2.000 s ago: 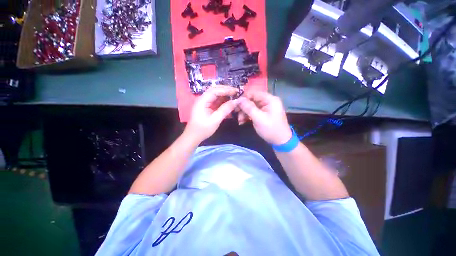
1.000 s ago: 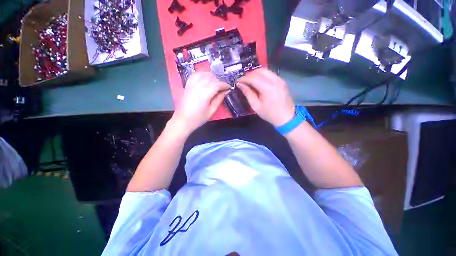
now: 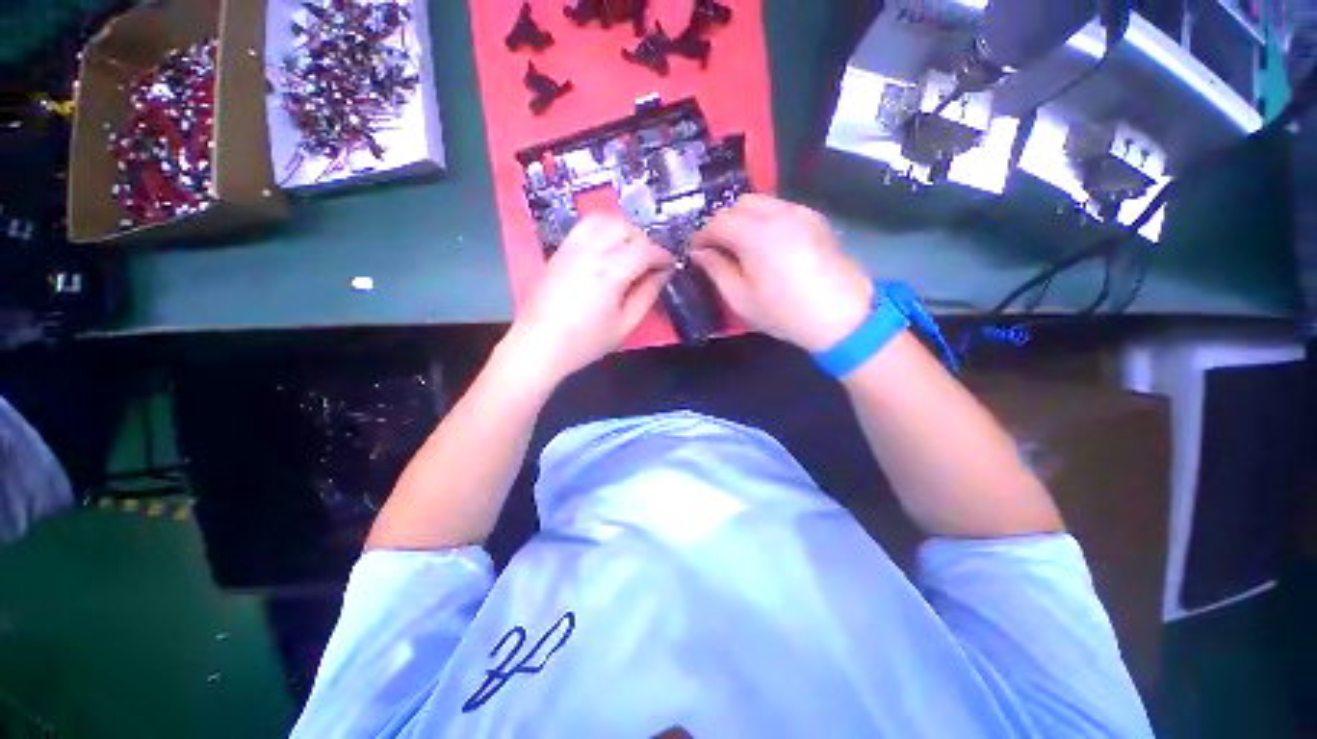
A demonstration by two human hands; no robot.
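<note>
The black housing assembly (image 3: 650, 171) lies on the pink-red mat (image 3: 498, 87), with the mat showing through its square opening. Its stubby arm (image 3: 690, 300) points toward me. My left hand (image 3: 589, 285) is at the near edge of the housing, with thumb and fingertips pinched. My right hand (image 3: 787, 272), with a blue band on the wrist, is pinched close beside it. The fingertips of both hands nearly meet over the base of the arm. Whatever is between the fingertips is too small to make out.
Black brackets (image 3: 650, 44) lie at the mat's far end. A brown box (image 3: 90, 173) of red-and-silver parts and a white tray (image 3: 428, 130) of metal parts stand left. Two screw feeders (image 3: 867, 116) stand right, with dark cables (image 3: 1069, 260). A small white piece (image 3: 363, 283) lies on the bench.
Two seconds ago both hands held a small dark part just in front of the housing. Now the hands are lower over the housing's near edge, and its stubby arm shows between them.
</note>
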